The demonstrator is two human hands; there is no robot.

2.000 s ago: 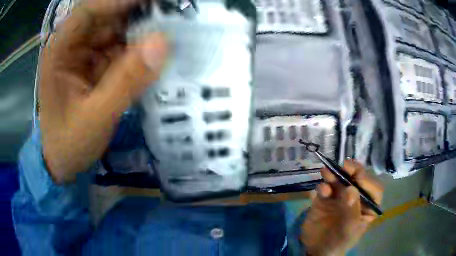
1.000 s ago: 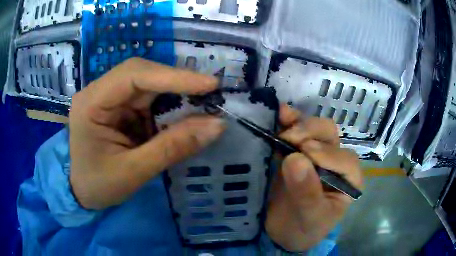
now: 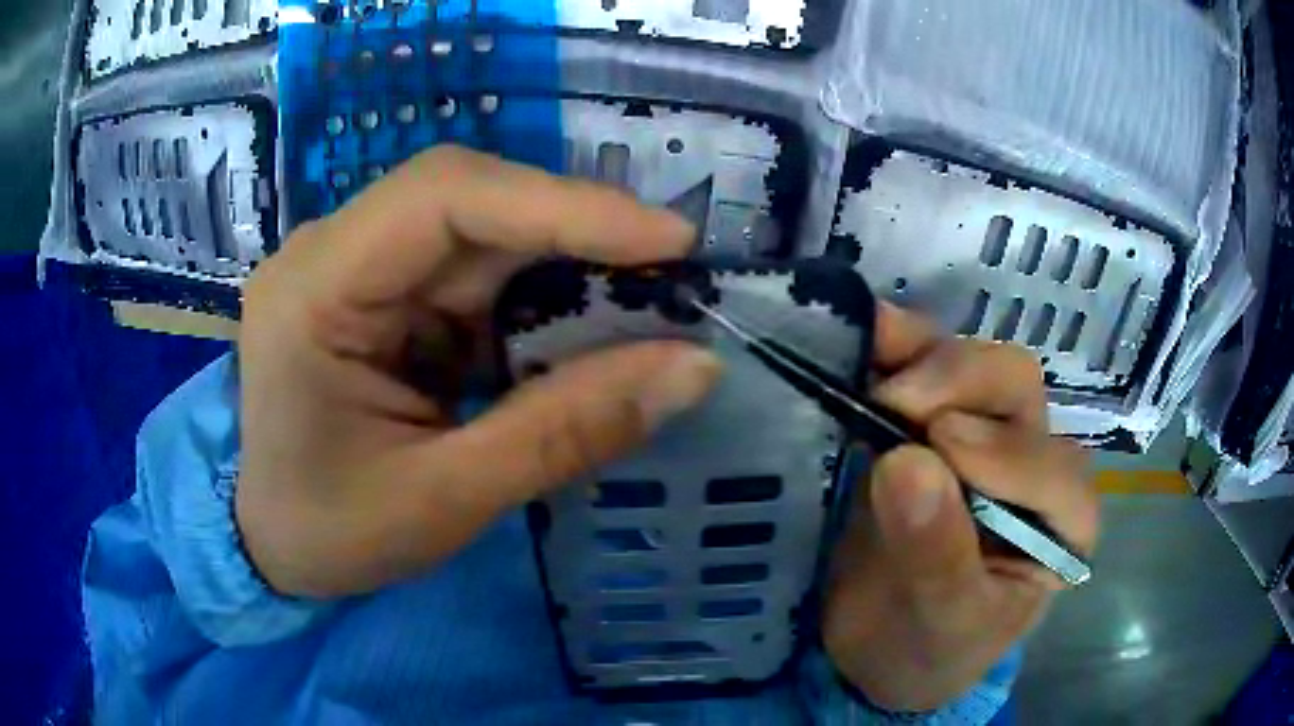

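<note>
A silver phone middle frame point(image 3: 710, 426) with black edges and rows of slots is held upright in front of me. My left hand point(image 3: 412, 369) holds it at the top left, index finger at the top edge and thumb on the face. My right hand point(image 3: 965, 511) holds dark tweezers point(image 3: 866, 414) and its fingers also touch the frame's right edge. The tweezer tip meets the dark area near the frame's top middle. A ring gasket at the tip cannot be told apart from the black parts there.
Behind my hands, a pale blister tray point(image 3: 1050, 85) holds more frames point(image 3: 1043, 270) in its pockets. A translucent blue liner sheet point(image 3: 426, 99) with rows of small rings lies over the tray. Another tray stack stands at the far right. Blue surfaces are at the left.
The frame has come down from close to the camera, and the tweezers have moved from over the tray to its top. Over the last second, hands and frame have shifted slightly right in view.
</note>
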